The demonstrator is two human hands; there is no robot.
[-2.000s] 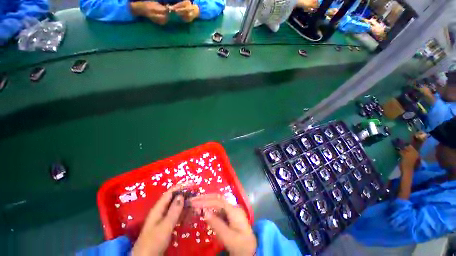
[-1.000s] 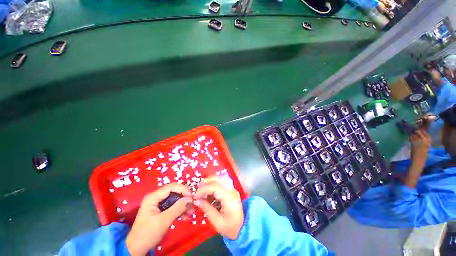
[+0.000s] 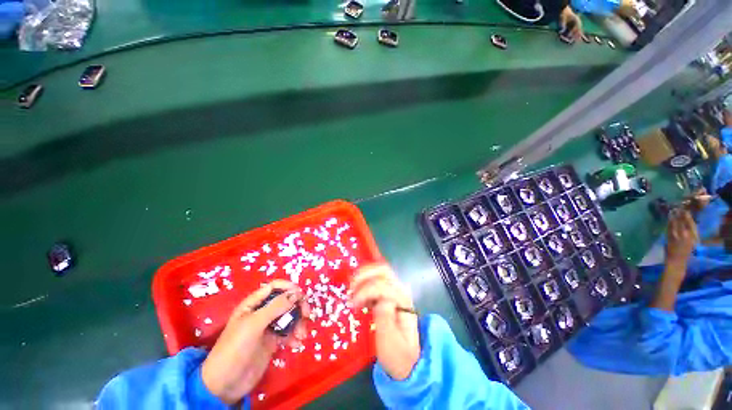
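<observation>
My left hand (image 3: 249, 340) holds a small black watch housing (image 3: 284, 319) over the red tray, with a white patch showing on it. My right hand (image 3: 387, 316) is over the tray's right rim, apart from the housing, its fingers curled and blurred. A short thin dark tool, likely tweezers (image 3: 406, 310), shows across it; its tip cannot be made out. The red plastic tray (image 3: 261, 231) holds many scattered small white parts (image 3: 321, 300).
A black blister tray (image 3: 534, 264) with housings in its pockets lies at right. One housing (image 3: 60, 258) lies at far left, several along the far side. A grey post (image 3: 594, 96) slants across the right. A green and white reel (image 3: 618, 184) and a person's blue sleeve (image 3: 642, 344) are beyond.
My hands were together at the housing; my right hand has moved off to the right. The housing in my left hand is turned and shows a white patch.
</observation>
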